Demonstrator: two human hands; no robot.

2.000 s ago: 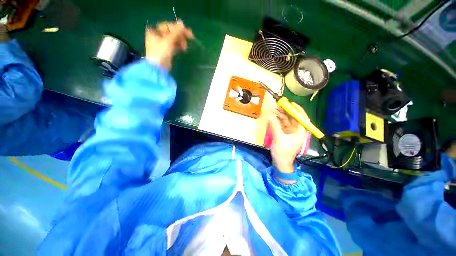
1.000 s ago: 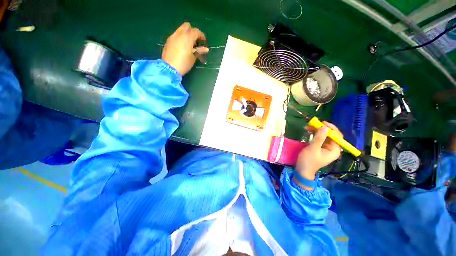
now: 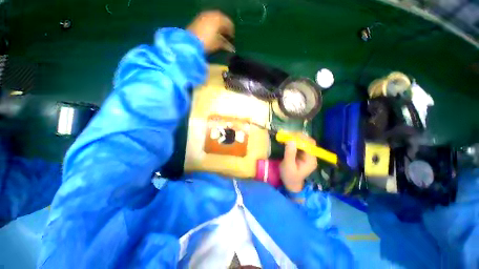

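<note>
The frame is blurred. My right hand (image 3: 298,164) holds the yellow soldering iron (image 3: 307,147), its thin tip pointing left over the pale board (image 3: 197,157). The orange-brown fixture (image 3: 212,144) lies on the board with a dark round workpiece (image 3: 228,136) at its centre. My left hand (image 3: 214,30) is beyond the board's far left corner, fingers bent; whether it holds anything cannot be made out. A pink block (image 3: 269,171) lies at the board's near right edge, beside my right hand.
A black fan (image 3: 252,79) and a round pot (image 3: 299,99) stand beyond the board. A blue box (image 3: 342,134), a yellow-faced holder (image 3: 376,158) and a second fan (image 3: 426,173) are at the right. A silver spool (image 3: 66,120) is at the left. People in blue sleeves sit at both sides.
My left hand has moved away from me and to the right, near the first fan. The iron in my right hand has moved left, its tip nearer the fixture. The whole view has shifted.
</note>
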